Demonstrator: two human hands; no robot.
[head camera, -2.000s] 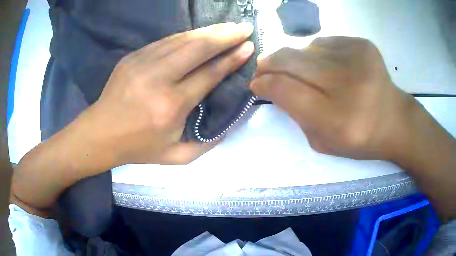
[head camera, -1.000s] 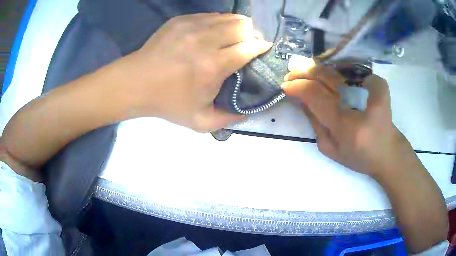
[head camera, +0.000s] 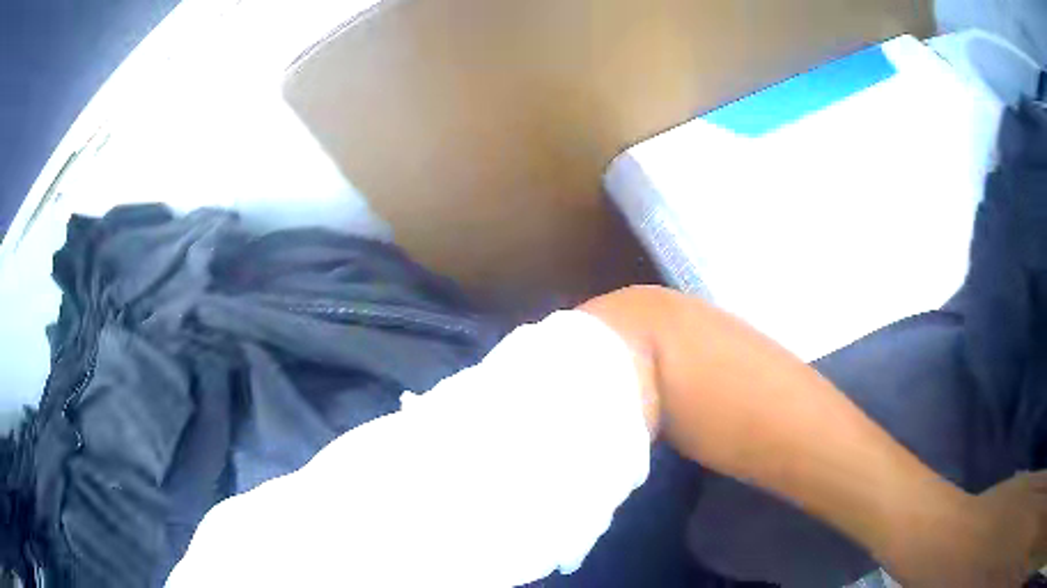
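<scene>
My left hand (head camera: 1016, 523) is at the lower right edge, cut off by the picture's rim; its fingers are hidden. My left forearm runs down to it from a white sleeve. Dark heavy cloth (head camera: 918, 373) hangs over the edge of a white table (head camera: 815, 207) on the right, and more dark cloth lies under the forearm. My right hand is out of view.
A crumpled pile of dark garments (head camera: 172, 356) with a pale toothed or stitched line lies at the left. A white surface (head camera: 241, 138) curves behind it. A blurred brown area (head camera: 482, 138) lies between this and the table, which has a blue strip.
The view has swung left, away from the sewing spot. The zipper edge, measuring tape and my right hand have left the picture. The garment pile has come into view.
</scene>
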